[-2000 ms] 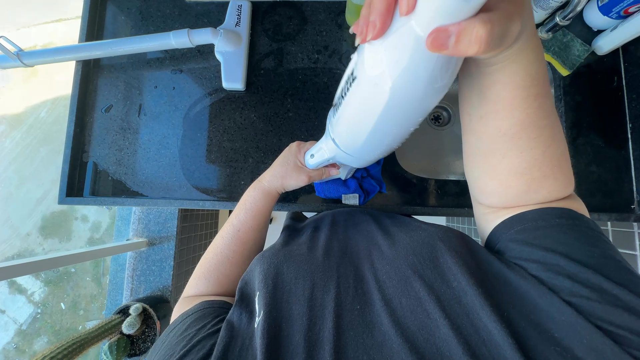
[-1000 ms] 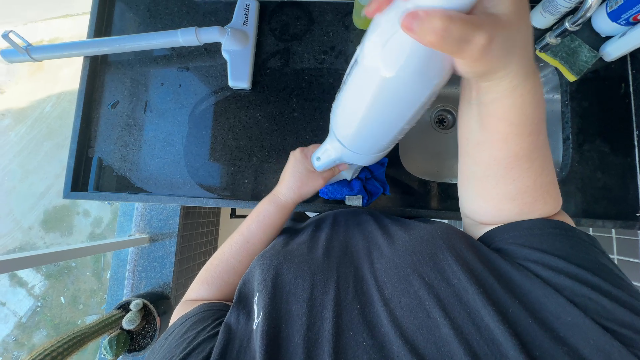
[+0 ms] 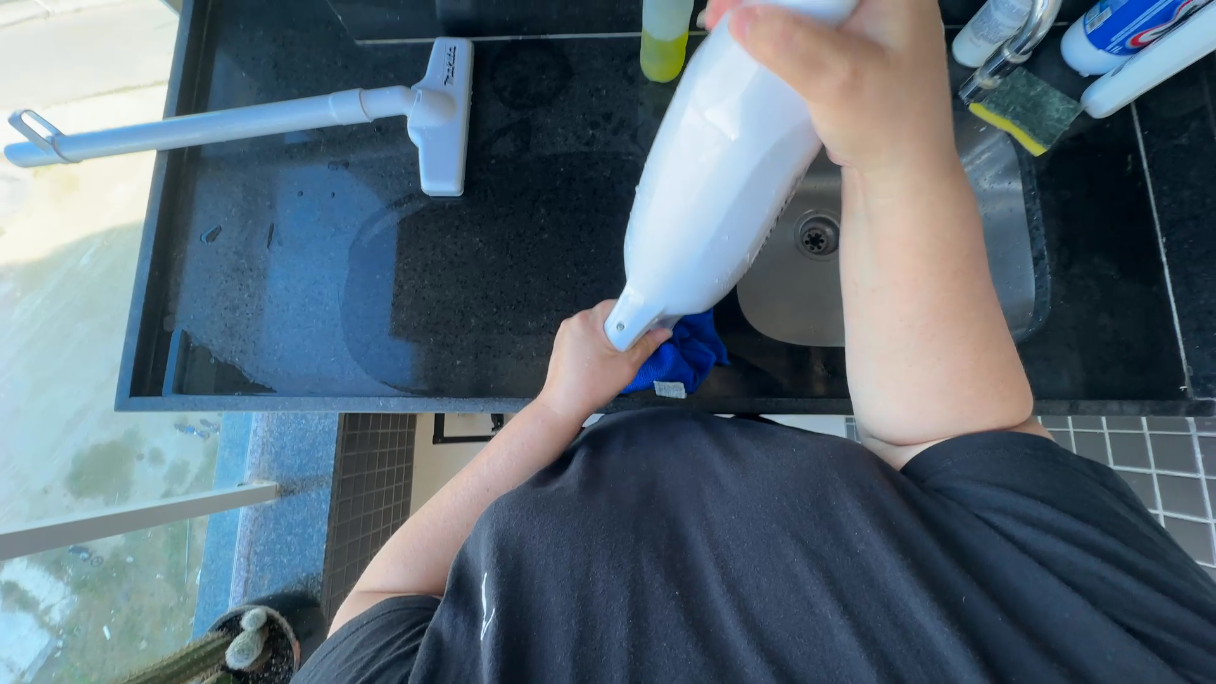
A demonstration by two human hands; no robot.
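Note:
A white handheld vacuum cleaner body slants over the black stone counter, partly across the steel sink. My left hand grips its narrow nozzle end, low and close to my shirt. Near the top edge of the view, my right hand is closed around its wide end; some of those fingers are cut off by the frame. Beneath the nozzle, beside my left hand, lies a crumpled blue cloth with a pale tag. A Makita floor nozzle, joined to a white tube, rests on the counter at the left.
A bottle with yellow-green liquid stands at the back. Right of it are a chrome faucet, a green and yellow sponge and several white bottles. The counter has a raised rim. A potted cactus is at lower left.
The vacuum body has turned in my hands: lettering seen along its left side two seconds ago now shows faintly on its right side. The floor nozzle and tube have stayed put.

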